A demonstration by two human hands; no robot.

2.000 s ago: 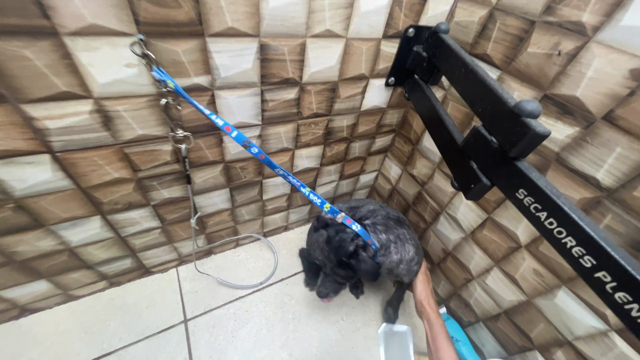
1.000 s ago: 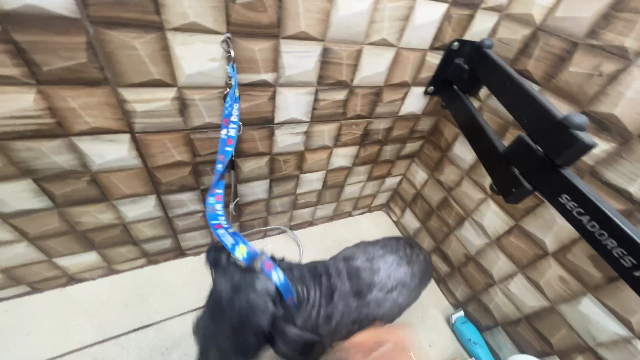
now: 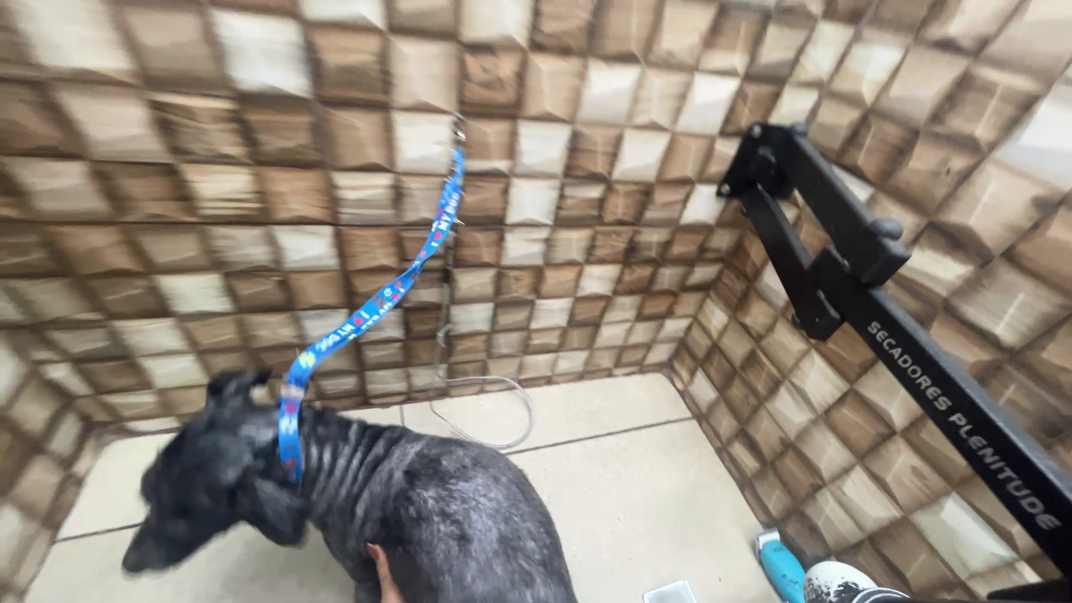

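Note:
A black dog with short-clipped fur (image 3: 469, 511) stands on the pale tiled surface at the lower left, its head toward the left. Around its neck runs a blue printed strap (image 3: 394, 293), which rises to a metal clip (image 3: 459, 127) on the wall. At the bottom edge, part of one hand (image 3: 383, 574) touches the dog's side; only a finger or thumb shows, and which hand it is cannot be told. The other hand is out of view. A turquoise hair clipper (image 3: 780, 565) lies at the lower right.
A thin cable loop (image 3: 529, 419) hangs down the wall onto the tiles (image 3: 636, 477). From the right wall reaches a black jointed metal arm (image 3: 921, 377). Beside the clipper is a white, dark-speckled round thing (image 3: 837, 578); a pale flat object (image 3: 670, 593) lies at the bottom edge.
The dog has moved from near the right corner to the left, and its body now stretches sideways. The strap leads down to the left instead of the right. The view has shifted.

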